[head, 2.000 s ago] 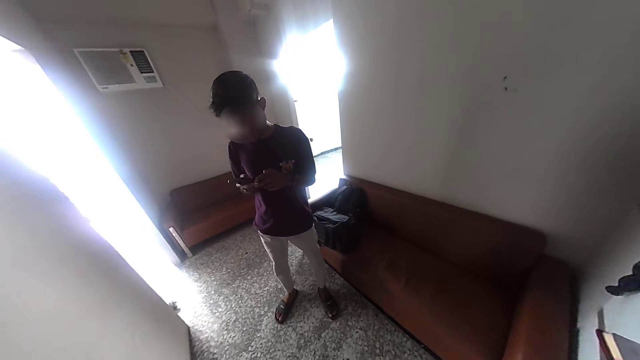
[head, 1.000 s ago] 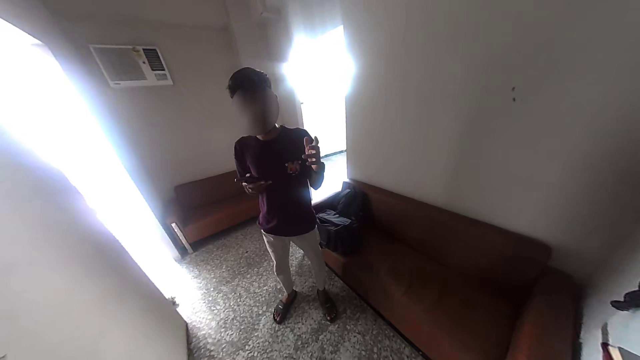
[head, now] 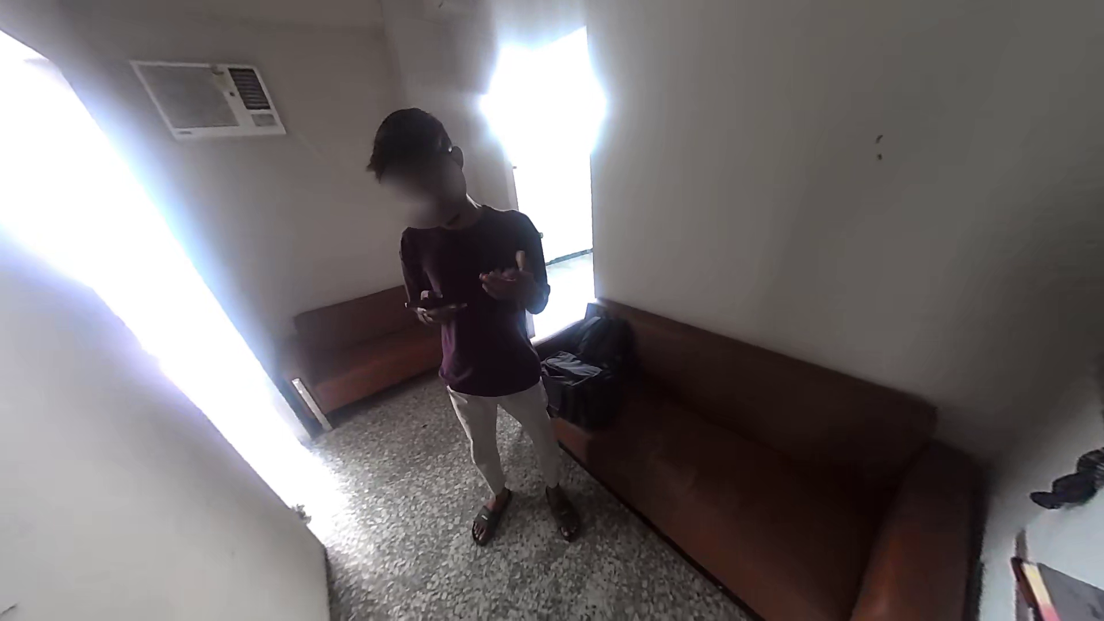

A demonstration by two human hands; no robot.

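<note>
Neither my left hand nor my right hand shows in the head view. Facing me, another person point(head: 492, 336) in a dark maroon top, pale trousers and sandals stands on the speckled floor point(head: 414, 517). A thin dark object, perhaps a phone point(head: 437, 304), lies in one of that person's hands; the other is raised at chest height, palm turned up. Beside this person, dark bags point(head: 591, 371) rest on the near end of a brown sofa point(head: 733, 483).
A second brown sofa point(head: 366, 349) stands along the back wall, below a window air conditioner point(head: 211, 99). Bright light fills a doorway point(head: 556, 172) behind the person and an opening at the left. A white surface point(head: 1069, 535) holding dark items is at the right edge.
The other person's two hands were together at the waist two seconds ago; they are now apart. The raised hand has dropped a little from where it was one second ago and opened outward.
</note>
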